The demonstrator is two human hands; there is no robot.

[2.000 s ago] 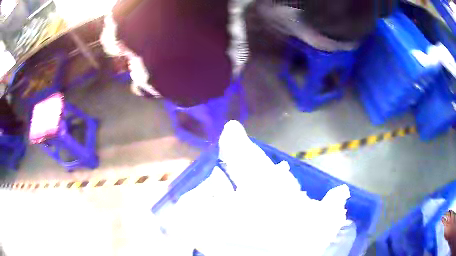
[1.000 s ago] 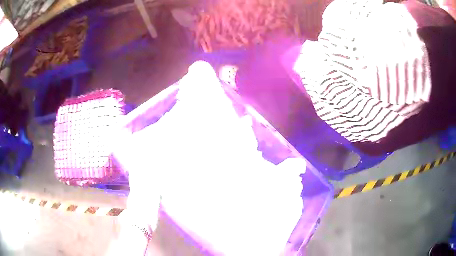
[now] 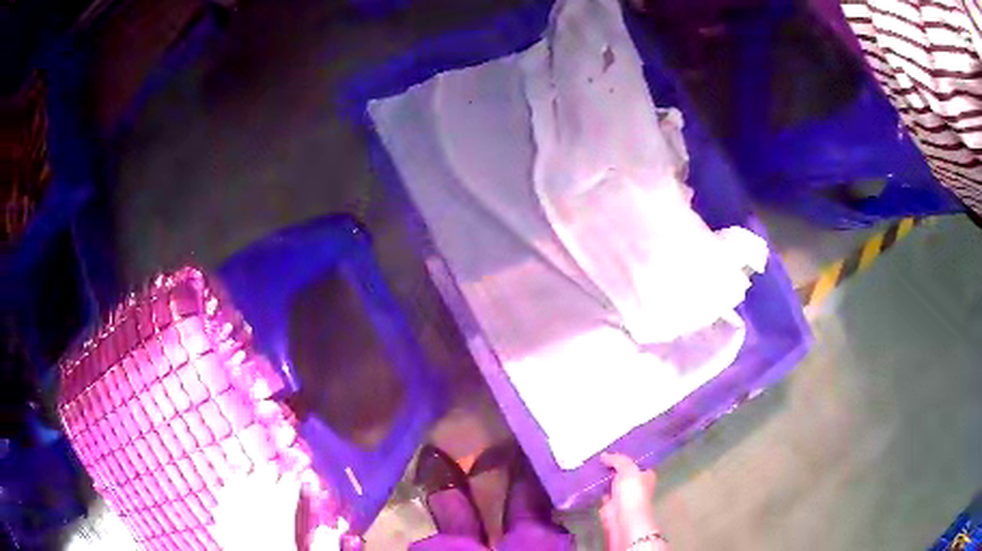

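Observation:
A blue crate (image 3: 777, 350) stands in the middle, turned at an angle. A pale cloth or liner (image 3: 485, 215) lies over its top, with a crumpled white piece (image 3: 614, 205) on it. My right hand (image 3: 630, 500) is bare and grips the near rim of the crate, thumb on top. A pink quilted cushion (image 3: 162, 377) sits tilted on a blue stool (image 3: 415, 361) at the left. My left hand (image 3: 258, 508) looks white and overexposed at the cushion's lower part; its fingers cannot be made out.
A person's striped sleeve or top (image 3: 931, 81) is at the upper right, beside another blue stool (image 3: 851, 178). Yellow-black floor tape (image 3: 861, 258) runs right of the crate. My shoes (image 3: 444, 474) are at the bottom, between stool and crate.
The view has dropped closer to the crate and stool, with less glare. The striped person has shifted towards the right edge. My right hand has come into view on the crate rim.

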